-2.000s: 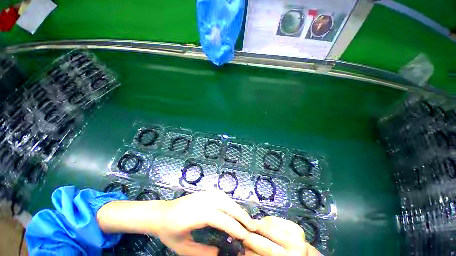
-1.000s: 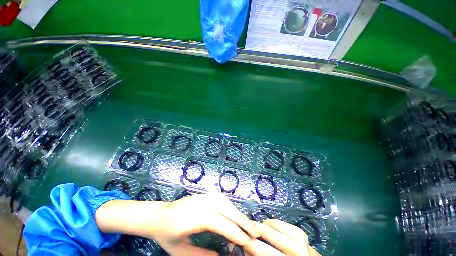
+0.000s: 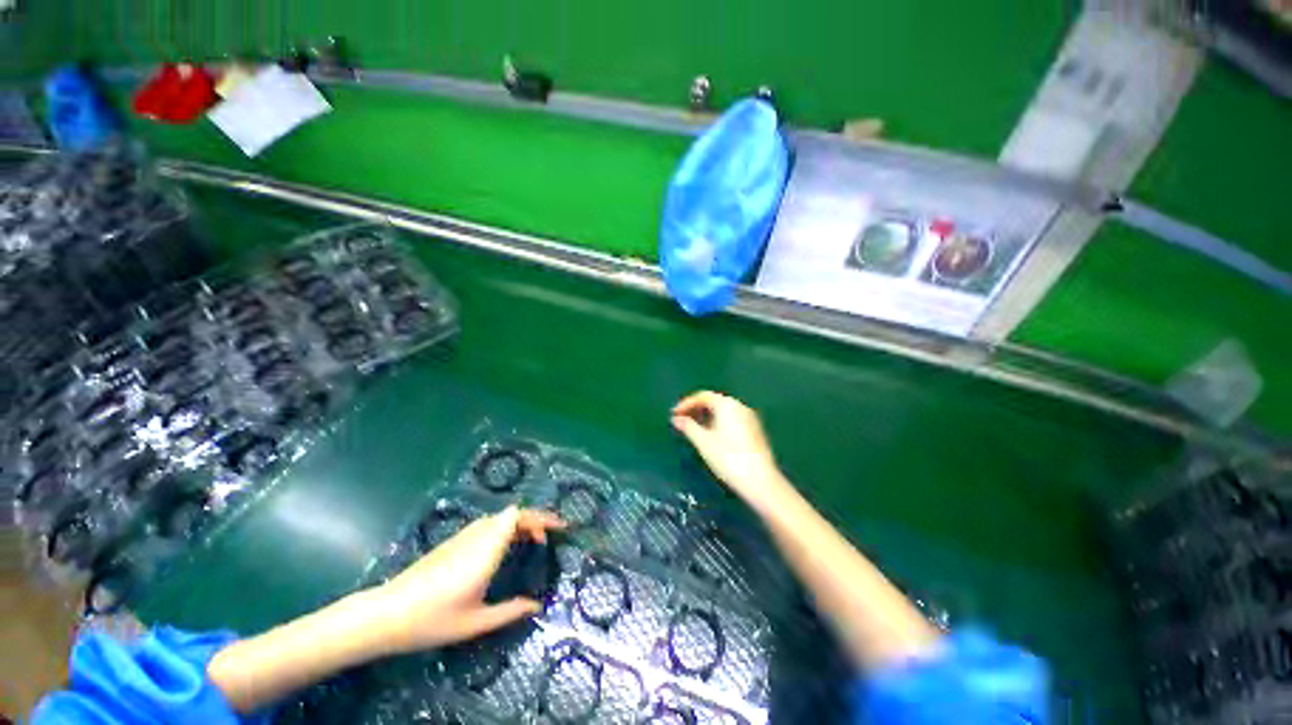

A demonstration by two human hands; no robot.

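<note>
My left hand [image 3: 446,584], bare with a blue sleeve, is over the left part of the clear tray [image 3: 645,602]. A dark ring-shaped part [image 3: 524,569] shows between its thumb and fingers, blurred and nearly edge-on. My right hand [image 3: 730,442] is raised beyond the tray's far edge, with thumb and fingertips pinched together. A tiny dark spot shows at the fingertips; I cannot tell whether it is a held piece. Black rings [image 3: 696,642] lie in the tray's pockets. My right forearm hides the tray's right part.
Stacked trays with dark rings stand at the left [image 3: 213,375] and right [image 3: 1219,581]. A metal rail [image 3: 567,262] runs behind. A blue plastic cover [image 3: 726,206] and an instruction sheet [image 3: 836,269] hang there. A red item [image 3: 176,94] and white paper [image 3: 269,111] are at the back left.
My hands, together over the tray before, are now apart. The right hand has moved up and away past the tray. The view has shifted, showing more of the back panel and left trays.
</note>
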